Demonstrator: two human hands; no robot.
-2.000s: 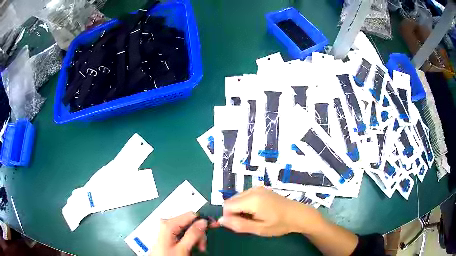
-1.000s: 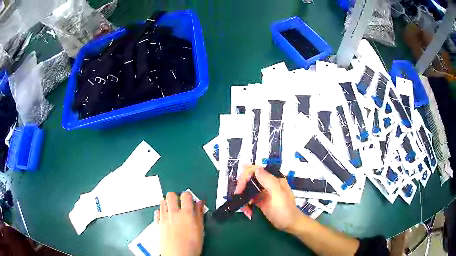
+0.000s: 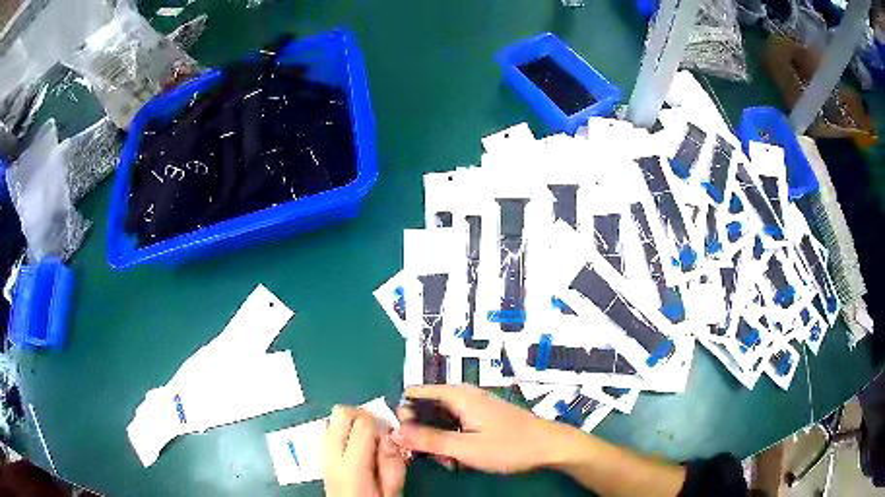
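My right hand holds a black strap folded or bunched between thumb and fingers, at the bottom middle. My left hand is beside it, its fingertips pinched at the right hand's fingertips and at the upper end of a white display card. Whether it grips the card or the strap end is hidden. The card has a blue mark at its lower left end and lies partly under my left hand. A blank card stack lies to the left, fanned out.
A large blue tub heaped with black straps is at the back left. Carded straps lie in a wide pile at right. Small blue bins stand at the left edge and back. Grey posts rise behind the pile.
The strap, stretched out in my right hand a second ago, is now bunched in it. My left hand, flat over the card before, now pinches beside my right. The card has turned flatter.
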